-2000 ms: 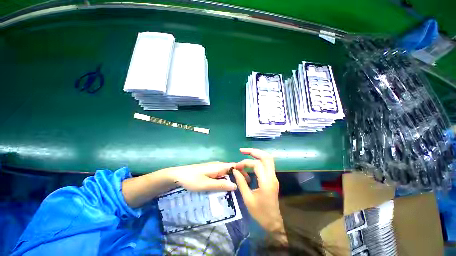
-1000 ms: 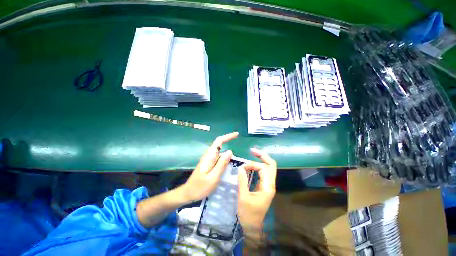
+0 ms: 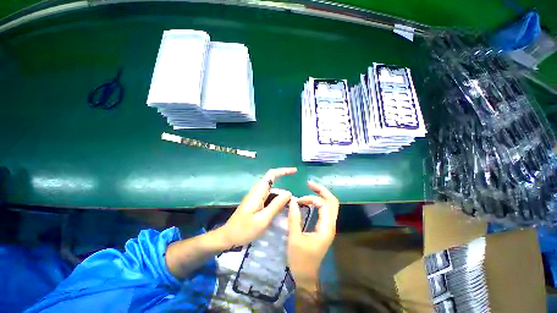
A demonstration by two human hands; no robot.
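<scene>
A black-outlined panel (image 3: 261,266) with a pale patterned centre lies over my lap, below the bench edge. My left hand (image 3: 253,214) is at its upper end from the left, thumb and fingers on the end. My right hand (image 3: 310,229) is at the same end from the right, thumb and index finger pressed there, other fingers raised. Both thumbs are close together and cover the panel's top end. Whether a small part is between the fingers is hidden. A narrow pale strip (image 3: 207,145) with brown-gold marks lies on the bench.
Blank white card stacks (image 3: 178,70) stand at centre left and black-outlined panel stacks (image 3: 333,116) at centre right. Dark-handled scissors (image 3: 106,95) lie left. A shiny clear tray pile (image 3: 488,128) covers the right end. An open carton (image 3: 516,269) with panels stands below right.
Since two seconds ago, the panel has turned from crosswise to nearly upright, and both hands have closed on its upper end. Over the last second the hands have shifted only slightly.
</scene>
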